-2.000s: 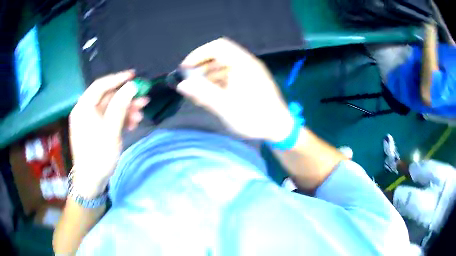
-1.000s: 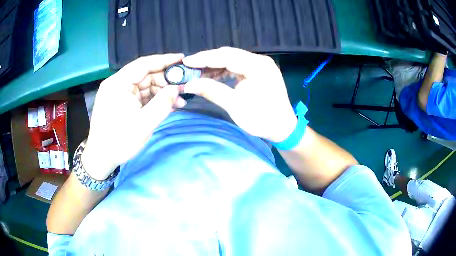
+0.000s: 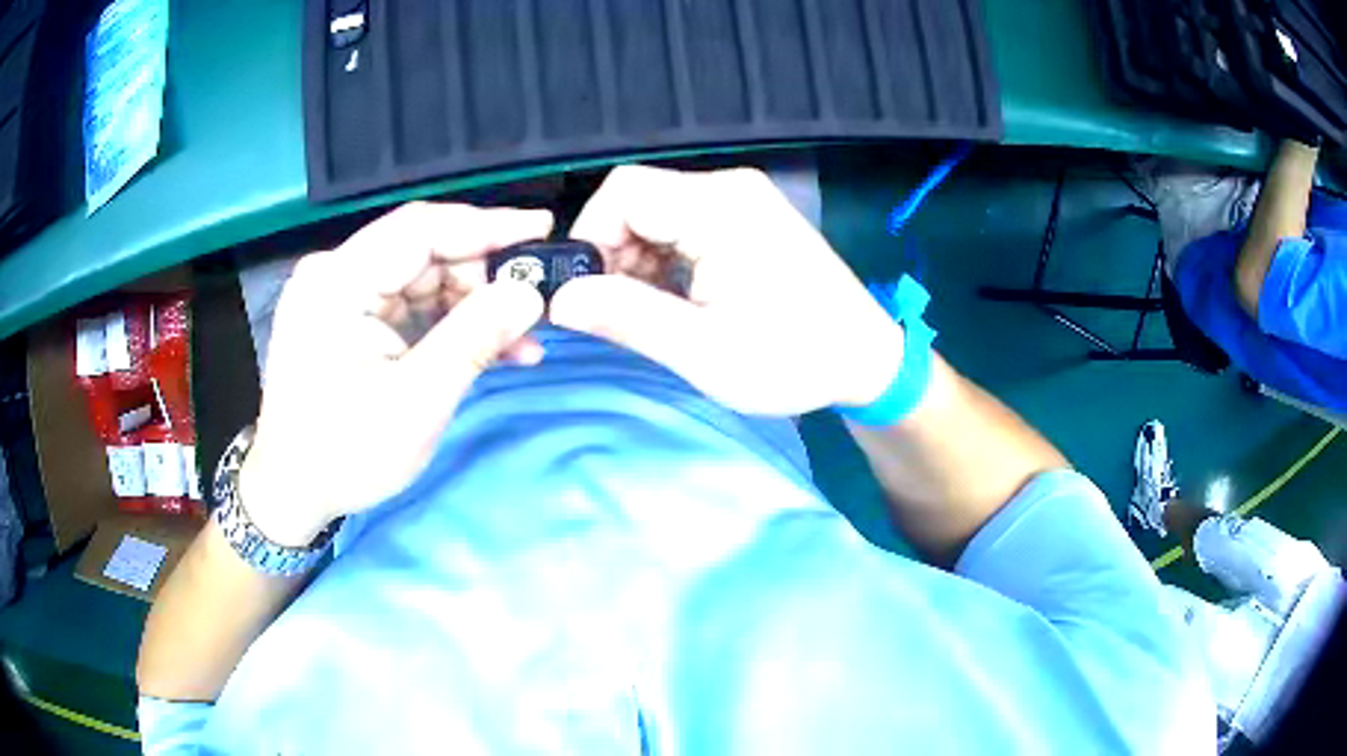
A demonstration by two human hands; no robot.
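A small black oval housing point(image 3: 550, 266) with a pale round part at its left end and faint pale marks at its right end is held over my lap, just off the bench's front edge. My left hand point(image 3: 387, 347) grips its left end between thumb and fingers. My right hand point(image 3: 724, 288) grips its right end, with the thumb on the near side. Its underside and far edge are partly hidden by the fingers. No green board shows.
A ribbed black tray point(image 3: 650, 74) lies ahead, with a small black-and-white part point(image 3: 347, 24) at its left. A light blue sheet point(image 3: 124, 96) lies left. Below is a carton point(image 3: 67, 428) with red packs. Black trays point(image 3: 1211, 67) and a person in blue point(image 3: 1300, 303) are at right.
Two seconds ago my hands were apart, with a green piece in the left and a dark piece in the right. Now both hold one oval housing, tilted differently and slightly lower than a second ago.
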